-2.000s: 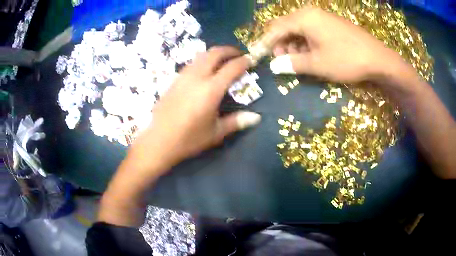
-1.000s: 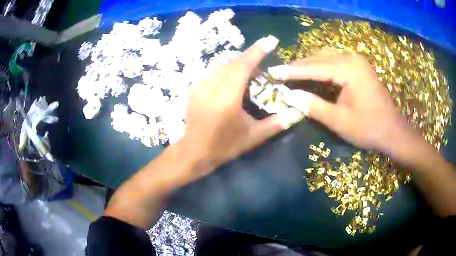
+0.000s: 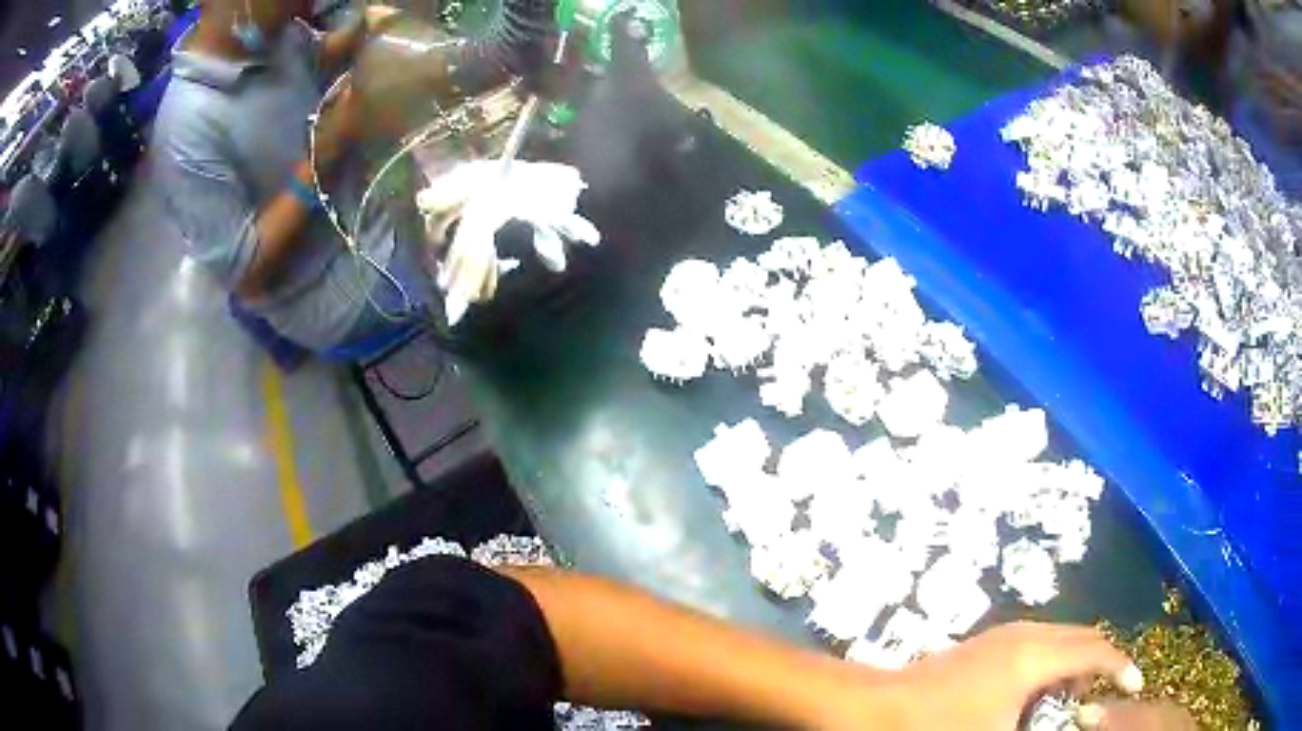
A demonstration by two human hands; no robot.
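My left hand [image 3: 1021,674] is at the lower right, low in the picture, with its fingers curled on a white plastic housing [image 3: 1054,711] that is cut off by the bottom edge. Pale covers show on the fingertips. Some fingers beside it at the bottom edge look like part of my right hand [image 3: 1142,714], mostly cut off, so its hold cannot be told. White housings [image 3: 885,500] lie loose on the dark green worktop [image 3: 614,486]. Gold brass contacts [image 3: 1192,660] show behind the hands at the lower right.
A blue tray [image 3: 985,243] with a raised edge holds a wide pile of housings [image 3: 1157,200]. White gloves [image 3: 500,222] hang by a green fan [image 3: 621,29]. Another person [image 3: 257,172] sits at upper left. A dark box [image 3: 271,593] of small silvery parts is below my forearm.
The view has swung far to the left, so the worker, gloves and blue tray now show more fully. Both hands now appear at the lower right, and most of the brass heap is out of view.
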